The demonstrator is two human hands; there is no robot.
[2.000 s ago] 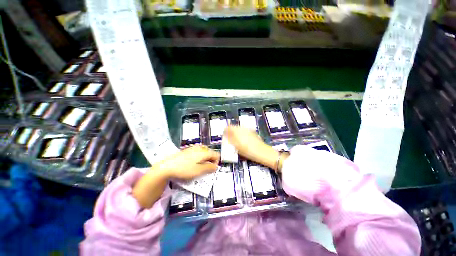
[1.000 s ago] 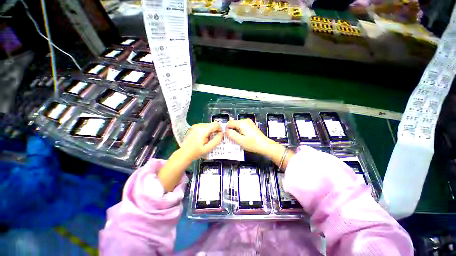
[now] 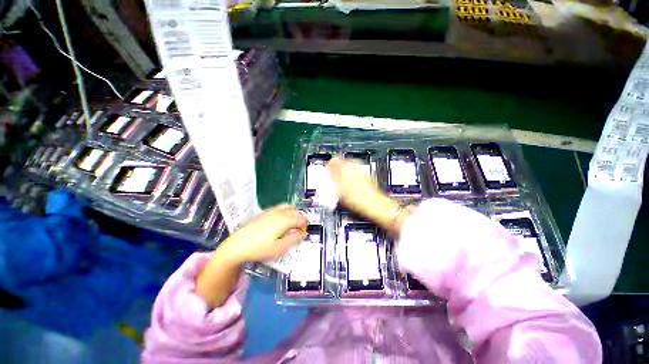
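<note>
A clear blister tray [image 3: 334, 299] in front of me holds two rows of phones, most with white labels on their dark fronts. My right hand [image 3: 356, 186], blurred, is over the two leftmost phones of the far row, with a small whitish label [image 3: 325, 192] at its fingertips. My left hand [image 3: 263, 236] is at the tray's left side, beside the near-left phone [image 3: 304, 264], closed on the lower end of the left label strip [image 3: 210, 106]. Part of the near row is hidden under my right sleeve.
Stacked filled trays [image 3: 135, 178] stand at the left. Another white label strip [image 3: 610, 206] hangs at the right. A pale line [image 3: 398, 126] crosses the green surface behind the tray. Yellow parts [image 3: 491, 11] lie across the line.
My hands were together over the tray's left side a second ago. Now they are apart, the left nearer me with the strip, the right over the far row with a whitish piece.
</note>
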